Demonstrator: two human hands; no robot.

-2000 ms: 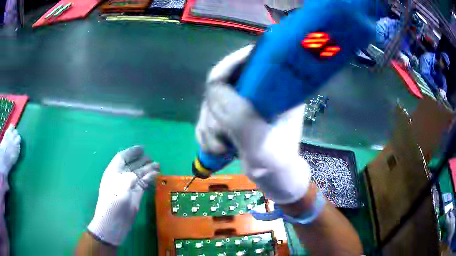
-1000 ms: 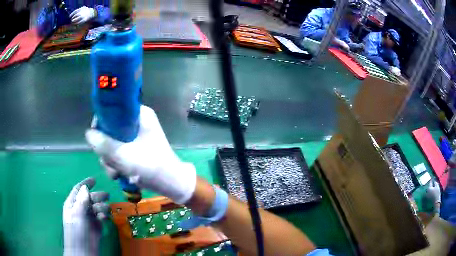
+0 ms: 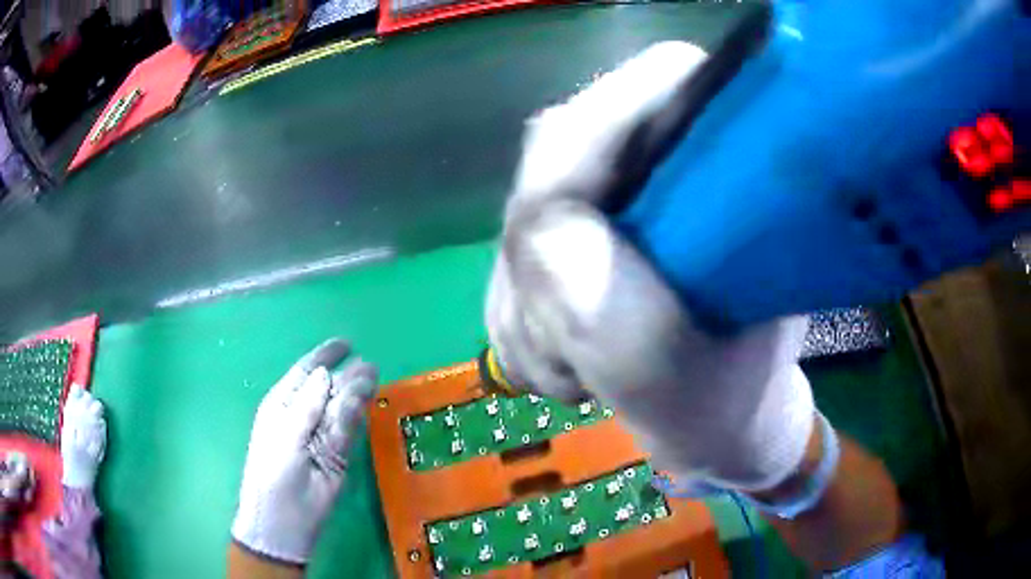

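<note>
My right hand [image 3: 633, 305], in a white glove with a light blue wrist strap, grips the blue electric screwdriver [image 3: 837, 147] with its red display. The tool's black-and-yellow nose is over the upper green circuit board [image 3: 464, 437] in the orange-brown fixture [image 3: 520, 469]; its tip is hard to see. A second green board [image 3: 554, 523] lies in the slot below. My left hand [image 3: 303, 435], also gloved, is left of the fixture, fingers curled and close together. I cannot tell if its fingertips pinch a small screw.
The dark green conveyor belt [image 3: 317, 170] runs behind the bench mat. A screw tray [image 3: 846, 330] is partly hidden behind my right hand, with a brown carton [image 3: 978, 351] at the right. A neighbour's gloved hand [image 3: 83, 438] and red mats are at the left.
The view has swung left and nearer the fixture. The screwdriver nose now sits further along the upper board, away from its left end. My left hand stays beside the fixture.
</note>
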